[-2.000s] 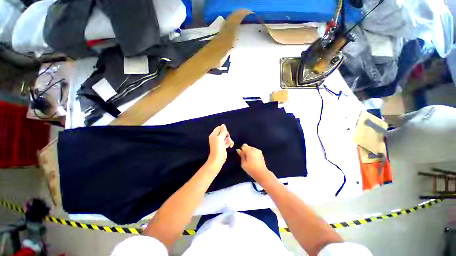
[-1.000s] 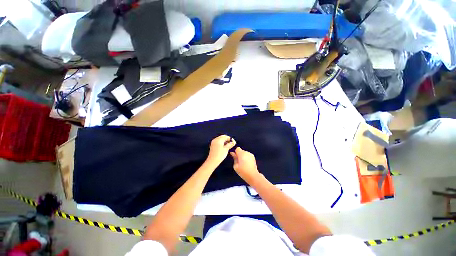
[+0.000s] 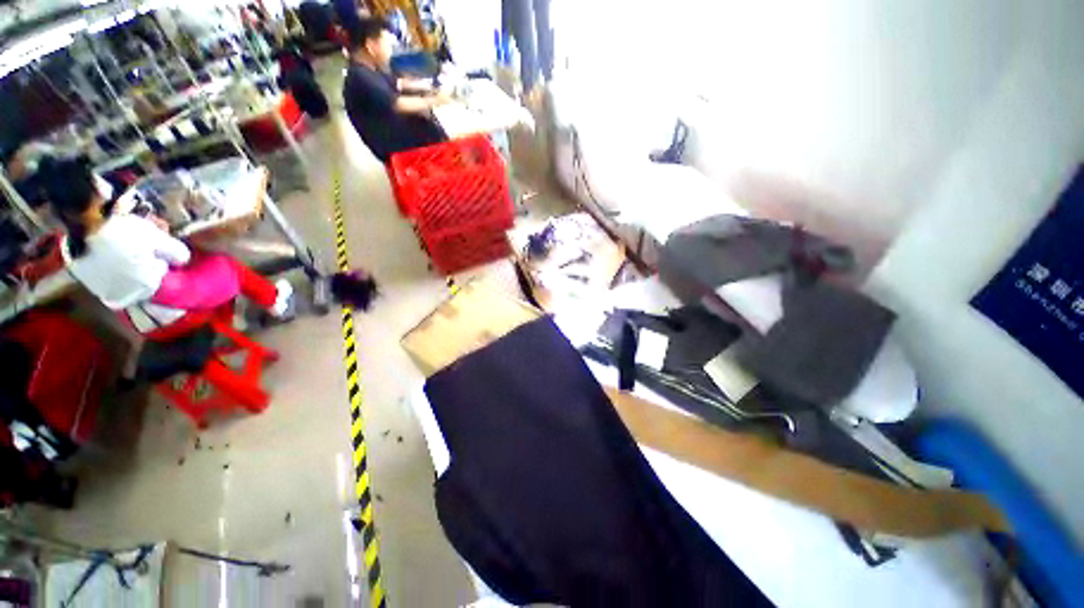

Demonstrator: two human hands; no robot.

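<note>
Black trousers cloth point(image 3: 559, 475) lies on the white table point(image 3: 749, 534), running from the middle of the picture down to the bottom edge. Its lower part is cut off by the picture's edge. My left hand and my right hand are both out of the picture. A long brown paper strip point(image 3: 785, 469) lies beside the cloth on its right.
Grey cloth pieces point(image 3: 820, 339) are piled near the wall. A cardboard box point(image 3: 470, 323) stands at the table's far end, with red crates point(image 3: 458, 202) beyond. Two people sit at tables, one on a red stool point(image 3: 220, 368). Yellow-black tape point(image 3: 353, 416) marks the floor.
The view has swung left and up toward the aisle and wall. Both hands, earlier together over the black cloth, have left the picture. The iron is no longer in view.
</note>
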